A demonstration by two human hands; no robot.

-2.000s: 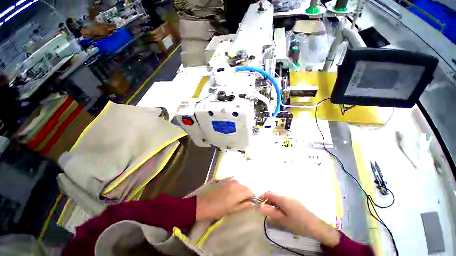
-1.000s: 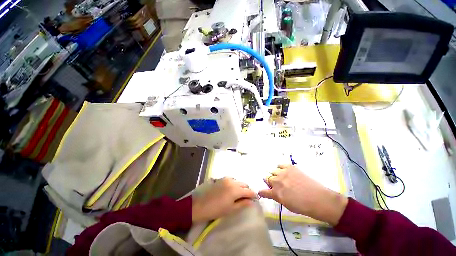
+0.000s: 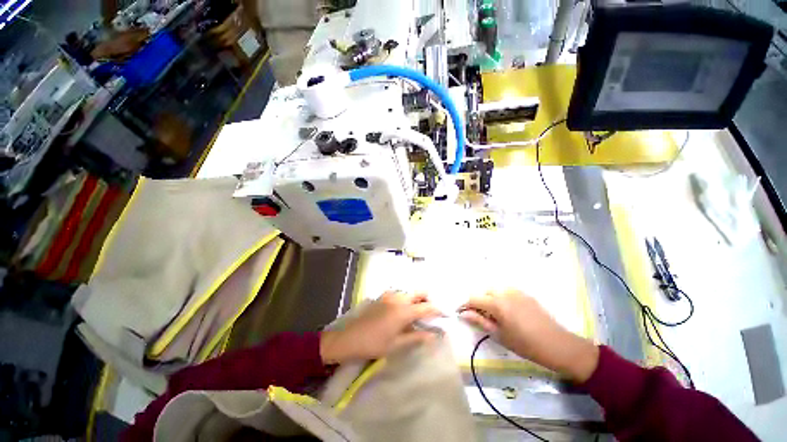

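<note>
A beige fabric panel with yellow binding lies at the front edge of the white table, its near part curled into a tube. My left hand grips the panel's far edge. My right hand is just right of it, fingers bent together at a small light piece near the panel's corner; glare hides whether it grips this. A thin black cord runs down from beside my right fingers. The sewing machine head, white with a blue badge and red button, stands beyond my hands.
A folded beige stack with yellow edges lies left of the machine. Dark snips, a looped cable and a grey plate lie on the right. A black-framed screen overhangs the right rear. Yellow board lies behind.
The view has shifted. My right hand moved away from my left hand onto the lit plate, then back down close to the panel's corner. My left hand stayed on the panel.
</note>
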